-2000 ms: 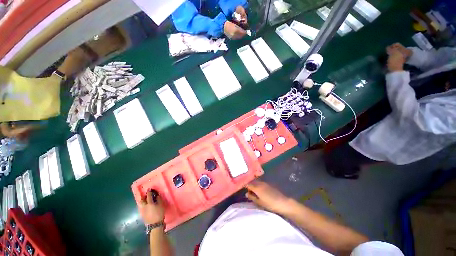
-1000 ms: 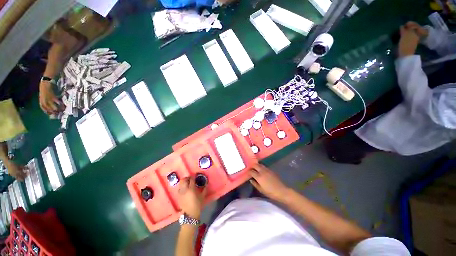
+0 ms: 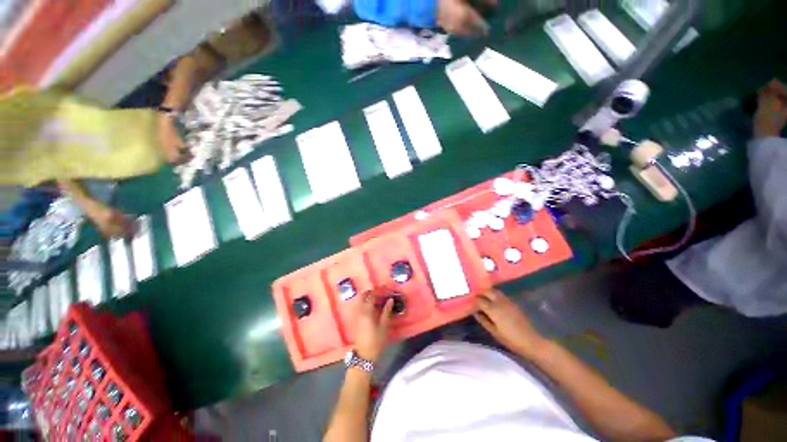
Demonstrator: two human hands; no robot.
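The red-orange compartment tray (image 3: 324, 344) lies before me at the bench edge. A black round watch body (image 3: 301, 306) sits in its left well, a squarish one (image 3: 346, 288) in the second, and another round one (image 3: 401, 271) in the third. My left hand (image 3: 373, 318) has its fingers at a dark watch body (image 3: 396, 303) in the third well; whether they grip it is blurred. A white pad (image 3: 443, 263) lies in the end well. My right hand (image 3: 500, 316) rests at the tray's near right edge, its fingertips on or by the rim; it shows no watch.
A charging tray (image 3: 552, 240) with white pucks lies behind, with tangled white cables (image 3: 574, 179), a camera (image 3: 628, 97) and a power strip (image 3: 656, 183). A red turnover tray (image 3: 142, 358) of watches stands left. Long white boxes (image 3: 328, 161) line the bench. Other workers sit around it.
My left hand has gone from the left well to the watch in the third well and stays there. The watch in the left well is uncovered. The view has shifted, so the trays appear further right.
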